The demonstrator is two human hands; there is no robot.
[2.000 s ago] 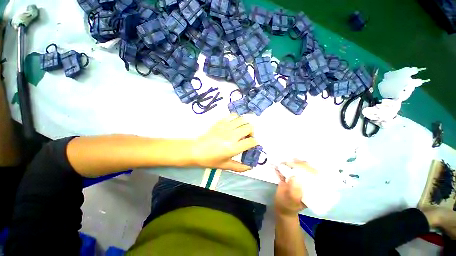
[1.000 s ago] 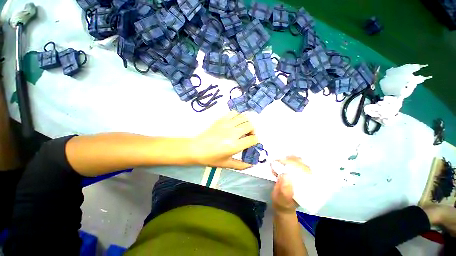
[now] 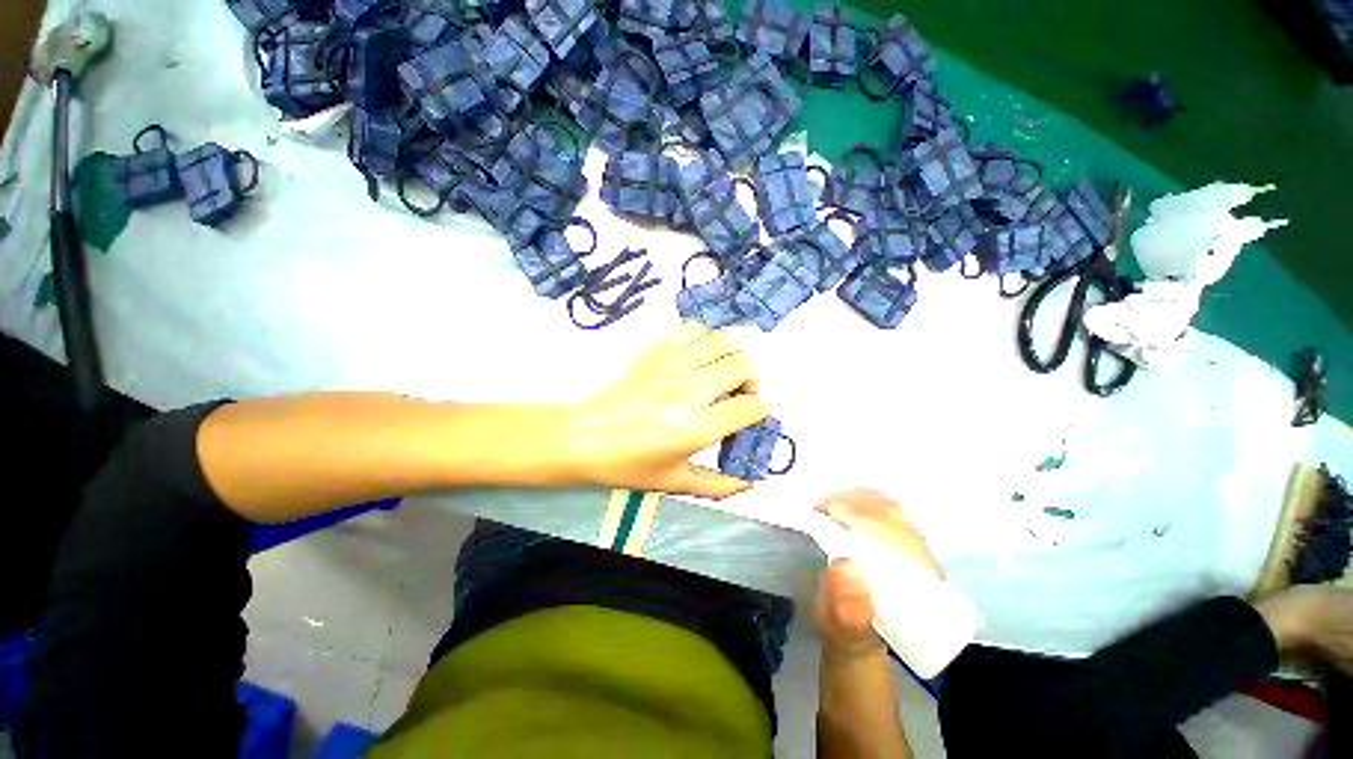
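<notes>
A navy-grey plaid miniature bag (image 3: 752, 449) lies on the pale table cover, its black loop pointing right. My left hand (image 3: 671, 415) lies flat beside it, with thumb and fingers around its left side, holding it down. My right hand (image 3: 868, 571) is shut on a white glue bottle (image 3: 923, 611), to the right of and below the bag. The bottle's narrow tip points up and left, apart from the loop. A big heap of the same bags (image 3: 712, 200) lies beyond my hands.
Thin black cords (image 3: 613, 288) lie by the heap. Black scissors (image 3: 1057, 329) and crumpled white paper (image 3: 1165, 297) lie at the right. Two bags (image 3: 215, 184) and a long-handled tool (image 3: 63, 237) lie at the left. A green belt (image 3: 1024, 60) runs behind. A neighbour's hand (image 3: 1313, 626) shows at right.
My right hand has drawn back down and right with the bottle, away from the bag's loop. My left hand stays at the bag. The lone bag on the belt has moved right.
</notes>
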